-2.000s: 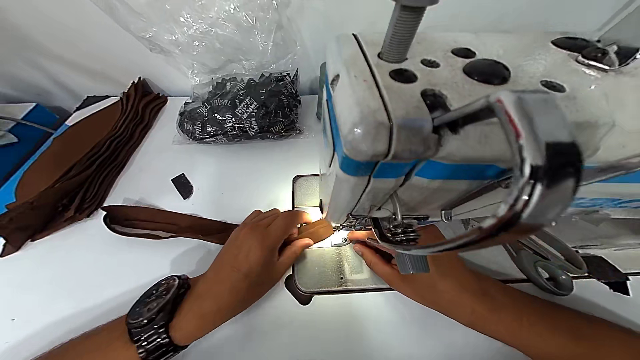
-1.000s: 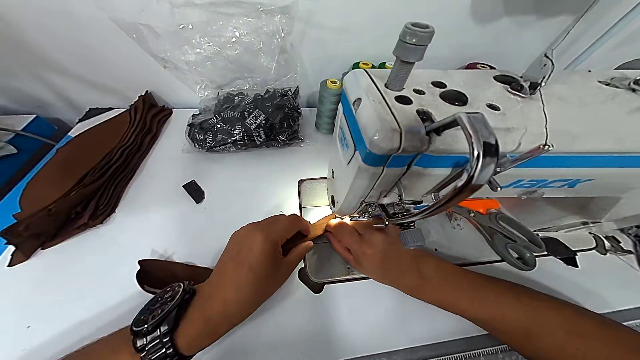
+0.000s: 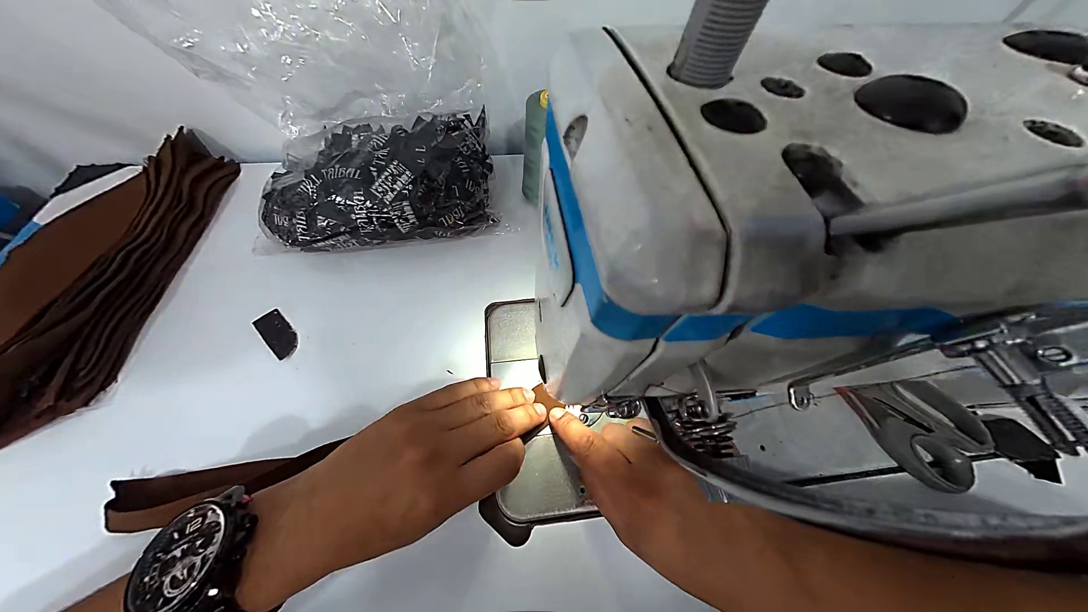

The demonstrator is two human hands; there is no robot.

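Observation:
A brown fabric strip (image 3: 229, 476) runs under my left hand (image 3: 442, 442) to the needle area of a white and blue sewing machine (image 3: 663, 195). The fingers of my left hand, which wears a watch at the wrist, press the strip's end down over the metal needle plate (image 3: 544, 480). My right hand (image 3: 620, 459) lies just beside it, its index fingertip on the cloth edge near the presser foot. The fingertips of both hands almost touch. The machine head hides the needle.
Stacked brown fabric pieces (image 3: 93, 272) lie at the left. A clear bag of black labels (image 3: 374, 187) stands at the back beside a green thread spool (image 3: 534, 149). One small black label (image 3: 276, 333) lies on the table. Grey-handled scissors (image 3: 922, 442) rest right of the machine.
More of the fabric strip shows left of my left wrist than one second ago. The view has swung and come closer to the machine. Both hands remain by the needle area.

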